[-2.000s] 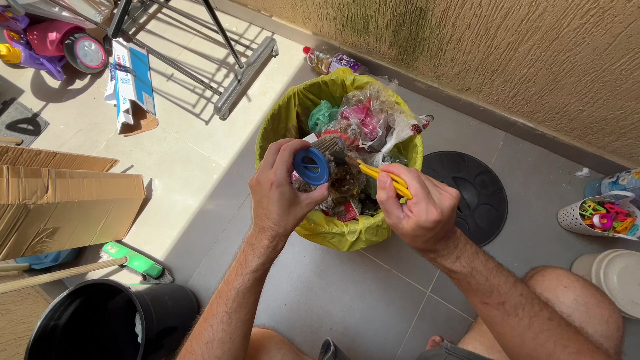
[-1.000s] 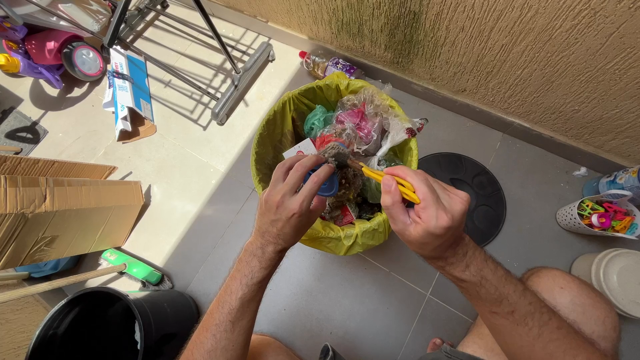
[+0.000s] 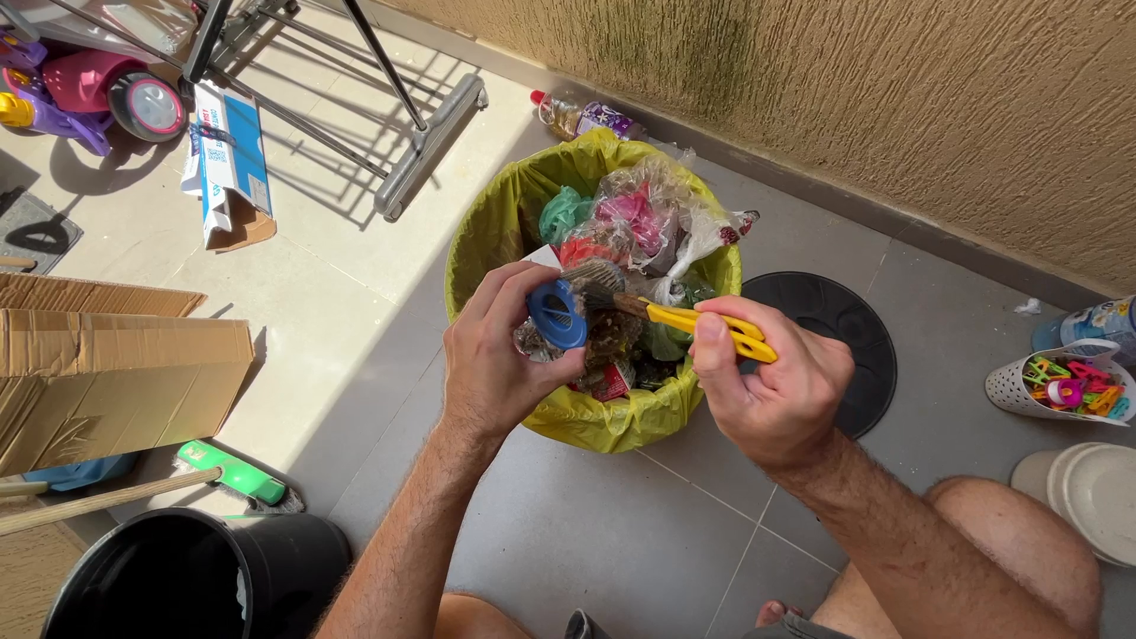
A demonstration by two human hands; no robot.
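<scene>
My left hand holds a round part with a blue plastic end cap and a grey, dirty ribbed body, like a cylindrical filter, over the bin. My right hand grips the yellow handle of a brush, whose dark bristles touch the grey body beside the cap. Beneath both hands stands a bin lined with a yellow bag. Crumpled clear plastic, a green bag, pink and red wrappings and clumps of dirt fill it. My fingers hide part of the filter's far side.
A black round lid lies right of the bin. A bottle lies behind it by the wall. A clothespin basket is at right. At left are cardboard boxes, a green broom head, a black bucket and a drying rack.
The blue cap, facing up two seconds ago and partly covered by my left fingers one second ago, shows again, tilted to the right. Both hands keep their holds over the bin.
</scene>
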